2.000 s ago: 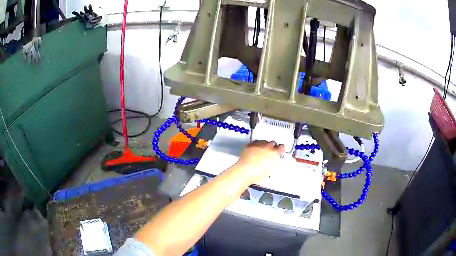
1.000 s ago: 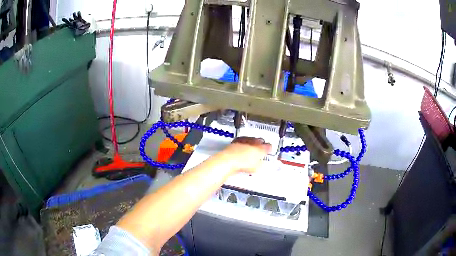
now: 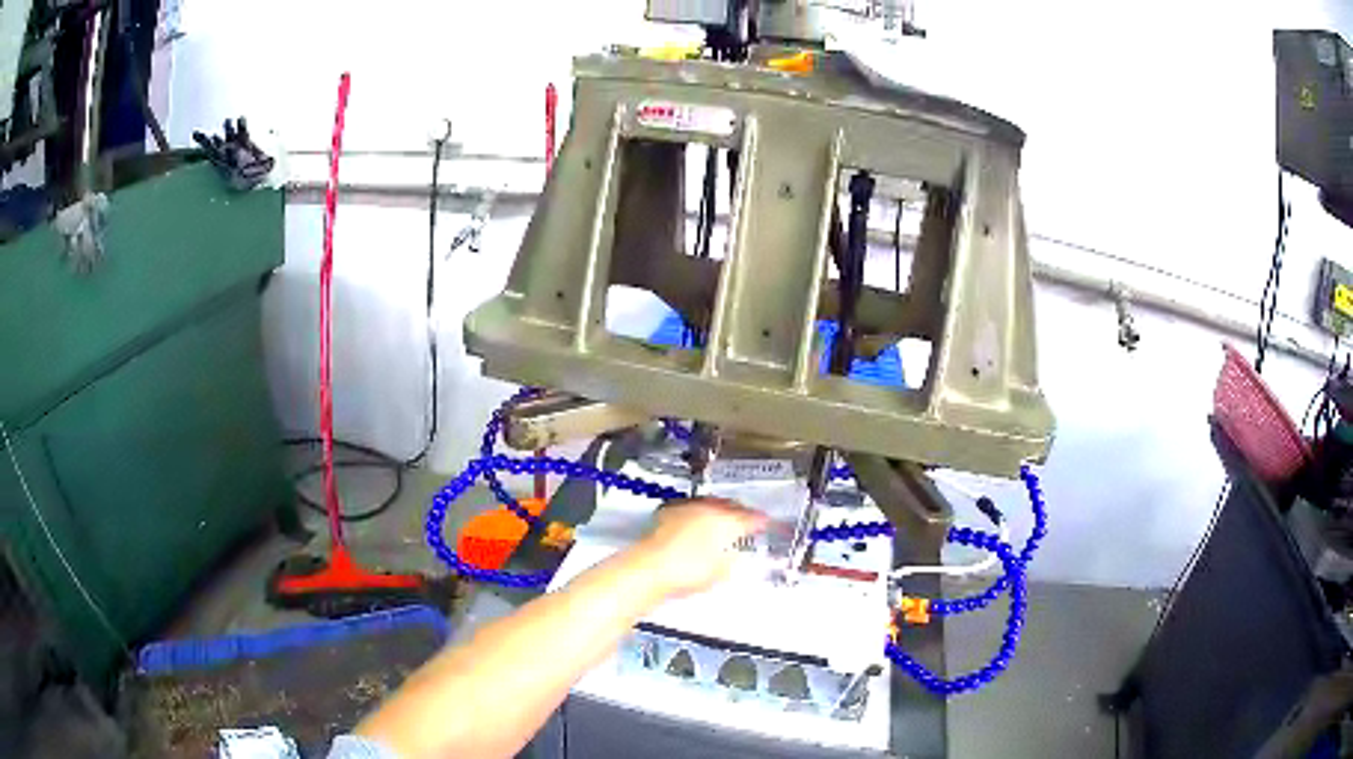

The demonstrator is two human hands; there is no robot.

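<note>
My left hand (image 3: 705, 540) reaches in from the lower left to the middle of the white machine table (image 3: 809, 630), under the olive-grey machine head (image 3: 772, 252). Pale slotted housing (image 3: 746, 543) shows at its fingertips, blending into the table. The fingers are blurred, so whether they grip it or rest on it cannot be told. A thin shiny rod (image 3: 809, 512) stands just right of the hand. Another housing (image 3: 255, 744) lies on the chip-littered board at the lower left, cut off by the frame's bottom. My right hand is not in view.
Blue beaded hoses (image 3: 997, 675) loop on both sides of the table. The dark board has a blue rim (image 3: 297, 641). A red-handled broom (image 3: 334, 445) and orange dustpan (image 3: 505, 537) stand behind left. A green cabinet (image 3: 149, 371) is left; a dark bench (image 3: 1239, 571) is right.
The view has tilted up, so the machine sits lower in the picture and more of its top shows. My left hand stays at the table's middle. The shiny rod right of it shows more clearly.
</note>
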